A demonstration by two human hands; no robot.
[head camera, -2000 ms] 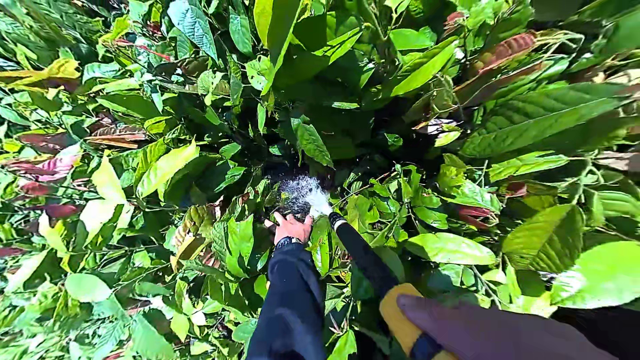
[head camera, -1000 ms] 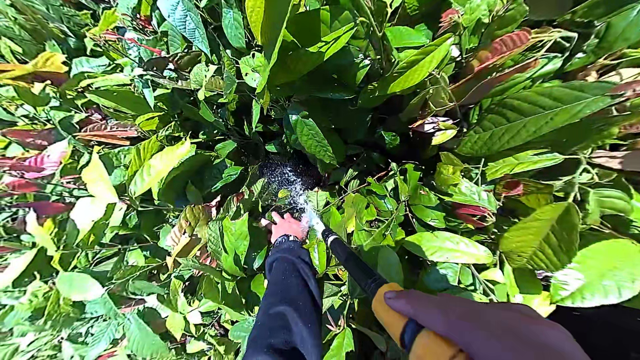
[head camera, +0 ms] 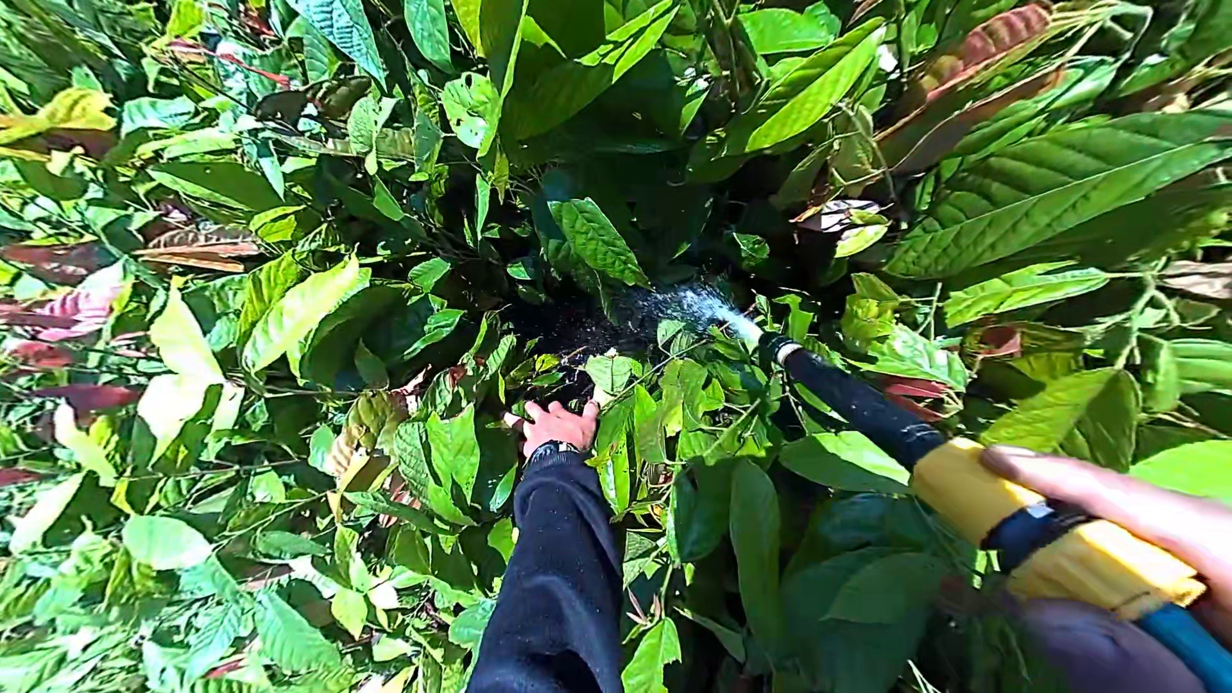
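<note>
At the lower right, my right hand [head camera: 1126, 500] grips a spray wand [head camera: 857, 404] by its yellow section. A blue hose or tube [head camera: 1189, 640] leaves its lower end. From the wand's black tip, water [head camera: 707, 310] sprays leftward into a dark gap among the leaves. My left hand [head camera: 560, 426], in a dark sleeve with a band at the wrist, reaches into the foliage below that gap. Its fingers are spread against small leaves, and their tips are partly hidden. A green leaf [head camera: 597, 239] hangs just above the spray.
Dense leafy plants surround both hands. Broad green leaves [head camera: 1049, 188] spread at the upper right, and reddish leaves [head camera: 72, 308] are at the left. Thin stems cross between them. Large shaded leaves [head camera: 837, 597] lie below the wand.
The wand's tip has moved right and up, away from my left hand, and the spray has shifted with it. My left hand stays in about the same place among the leaves.
</note>
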